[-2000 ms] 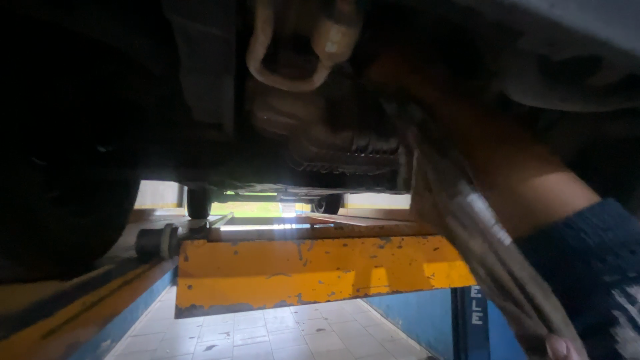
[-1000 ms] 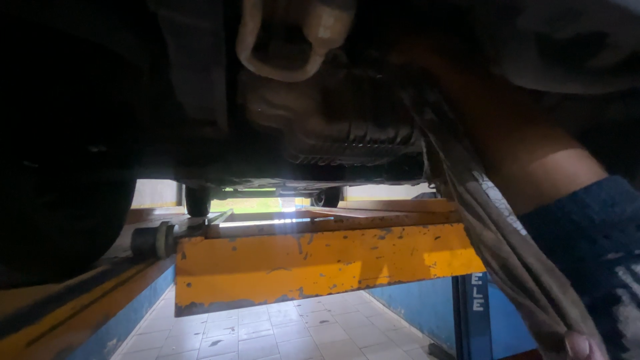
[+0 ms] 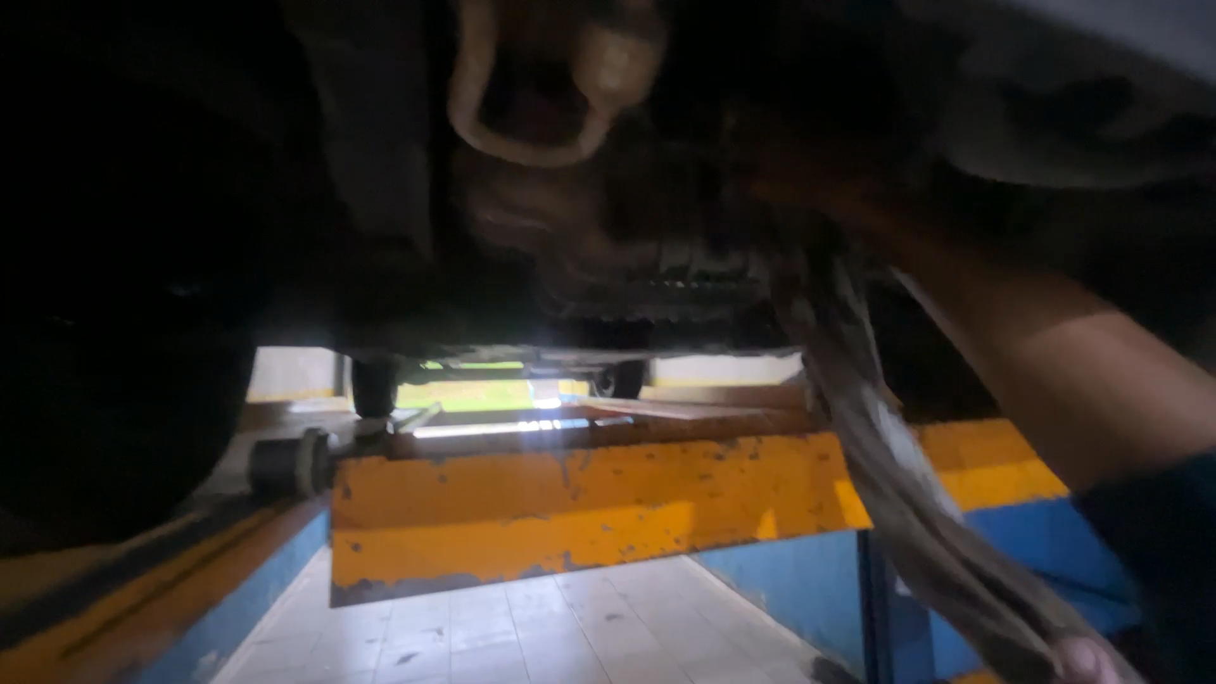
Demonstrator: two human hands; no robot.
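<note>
My right hand (image 3: 788, 180) reaches up from the right into the dark underside of a vehicle, its forearm bare above a dark sleeve. Its fingers are lost in shadow, so their grip cannot be made out. A long, twisted grey cloth (image 3: 883, 456) hangs down from beside this hand, in front of an orange steel beam. At the bottom right edge, fingertips that appear to be my left hand (image 3: 1088, 657) hold the cloth's lower end. Left of my right hand are a rusty metal tow loop (image 3: 537, 152) and a ribbed metal part (image 3: 684, 271) of the underbody.
The chipped orange crossbeam (image 3: 589, 508) spans the way ahead under the vehicle. A dark tire (image 3: 123, 380) fills the left side, near a roller (image 3: 285, 464) on an orange rail. Below lie a tiled floor (image 3: 494, 617) and blue pit walls; a dark post stands right.
The forearm and cloth shift slightly in view, and the view itself moves a little. The right hand stays raised under the vehicle, and the fingertips stay at the cloth's lower end.
</note>
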